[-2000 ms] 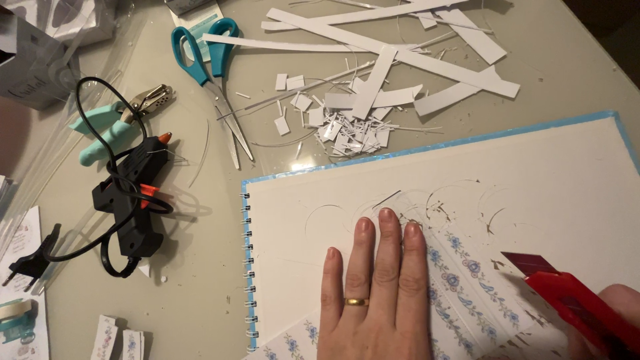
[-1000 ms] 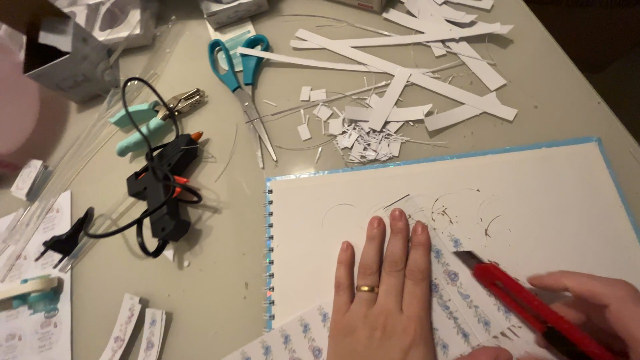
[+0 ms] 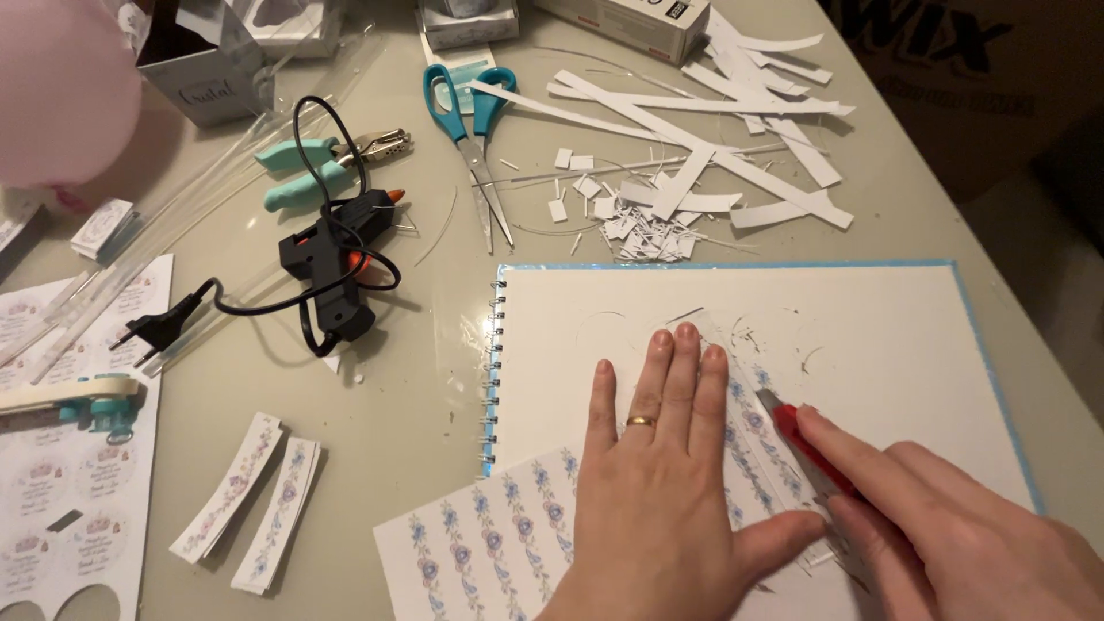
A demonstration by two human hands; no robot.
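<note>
My left hand [image 3: 660, 483], a gold ring on one finger, lies flat with fingers apart on a paper sheet printed with floral strips [image 3: 470, 548]. Under it is a clear straight-edged piece, partly hidden. My right hand [image 3: 931, 526] grips a red utility knife [image 3: 806, 444], its blade tip on the sheet just right of my left hand's fingers. The sheet rests partly on a spiral-bound pad with a blue edge [image 3: 897, 345], whose surface bears curved cut marks.
Teal scissors [image 3: 473, 142], a black glue gun [image 3: 341, 259] with its cord and a mint hole punch [image 3: 319, 172] lie beyond the pad. White paper strips [image 3: 707, 147] and scraps [image 3: 651, 233] are behind it. Cut floral strips [image 3: 276, 517], printed sheets [image 3: 52, 492] and a pink balloon [image 3: 65, 86] are left.
My right hand has brought the knife leftward to the sheet beside my left hand; two seconds ago it was farther right. My left hand stays flat on the sheet. The view has shifted.
</note>
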